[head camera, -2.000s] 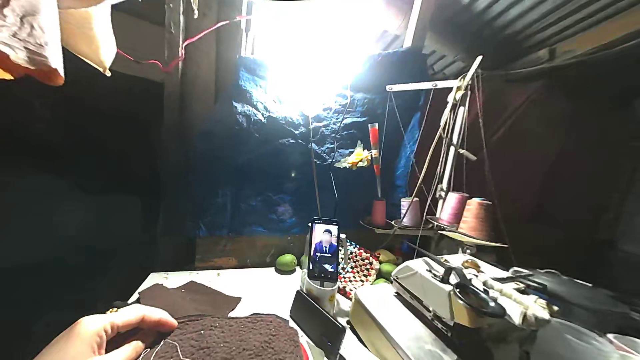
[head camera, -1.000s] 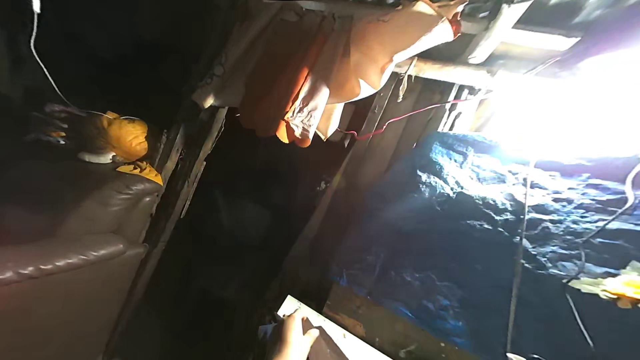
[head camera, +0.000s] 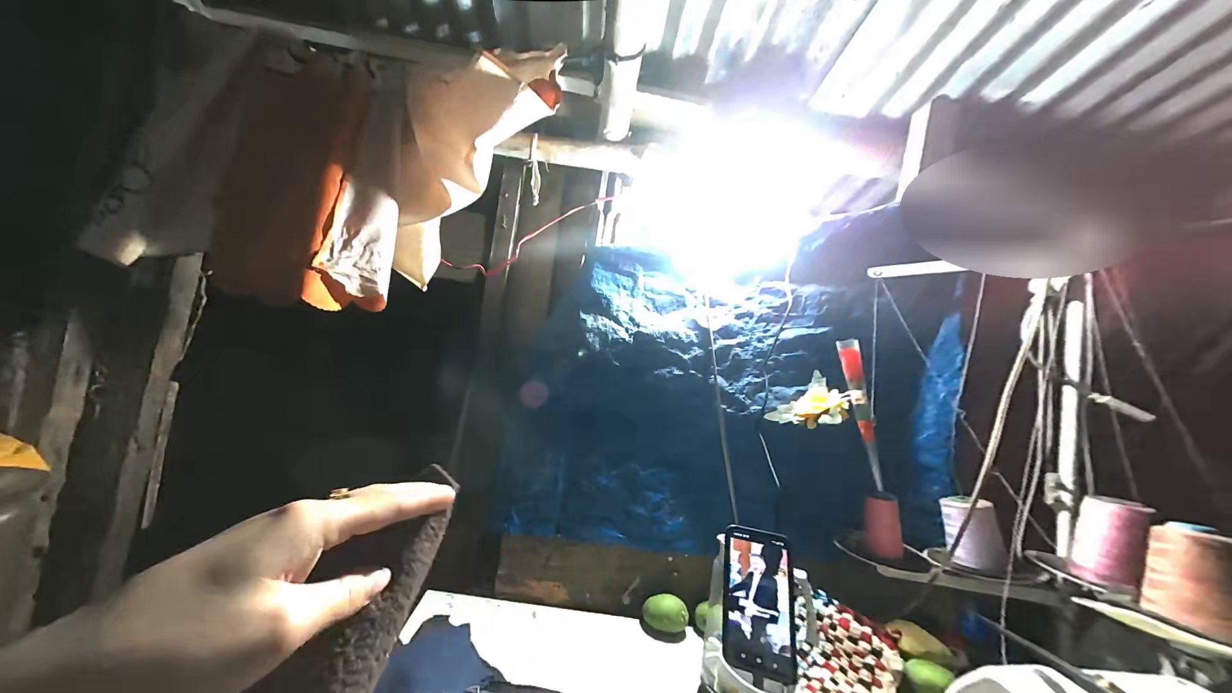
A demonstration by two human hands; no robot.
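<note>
My left hand (head camera: 289, 558), with a ring on one finger, reaches in from the lower left and grips a dark brown piece of textured fabric (head camera: 371, 611) between thumb and fingers. The fabric hangs down from the fingertips past the lower edge of the view. It is raised in front of the white tabletop (head camera: 568, 640), where a dark shape, cloth or shadow, lies near the fabric. My right hand is out of view.
A smartphone (head camera: 760, 606) stands upright on a holder beside green fruits (head camera: 665, 613) and a multicoloured beaded item (head camera: 852, 645). At right, thread cones (head camera: 1110, 539) sit on a thread stand. Cloths (head camera: 289, 183) hang at upper left, near a bright light.
The view has swung left and back again. The brown fabric, on the table two seconds ago, is now lifted in my left hand.
</note>
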